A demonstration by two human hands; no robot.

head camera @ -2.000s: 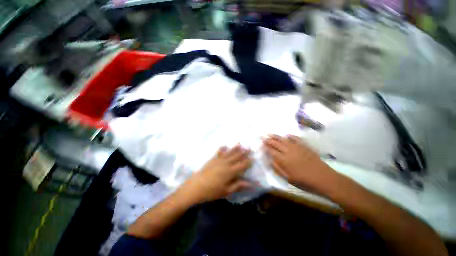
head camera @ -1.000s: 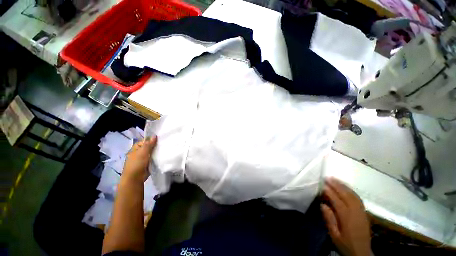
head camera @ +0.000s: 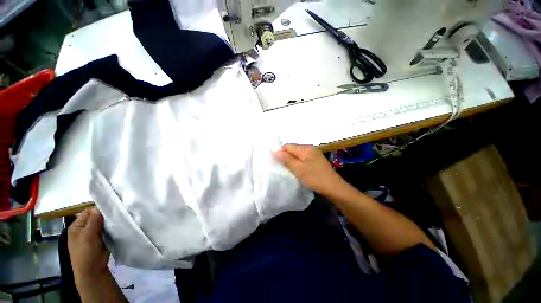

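Note:
A large white panel [head camera: 172,171] with several vertical seams lies over the table edge and hangs toward my lap. Black garment fabric [head camera: 178,56] borders its far edge and curves to the left. My left hand [head camera: 88,237] grips the panel's left edge at the table's front edge. My right hand [head camera: 302,165] pinches the panel's right edge between thumb and fingers. The presser foot area [head camera: 249,59] stands at the panel's far right corner; whether the needle is in the cloth cannot be told.
Black-handled shears [head camera: 356,56] and grey snips [head camera: 365,88] lie right of the machine head [head camera: 240,23]. A tape measure [head camera: 454,89] hangs over the wooden table edge [head camera: 415,122]. A red basket [head camera: 35,89] is at far left. A cardboard box [head camera: 483,213] stands lower right.
The view has swung to the right. Both hands still hold the white panel's sides; my right hand is now higher on its edge, over the table's front edge. The panel's seams now run more upright.

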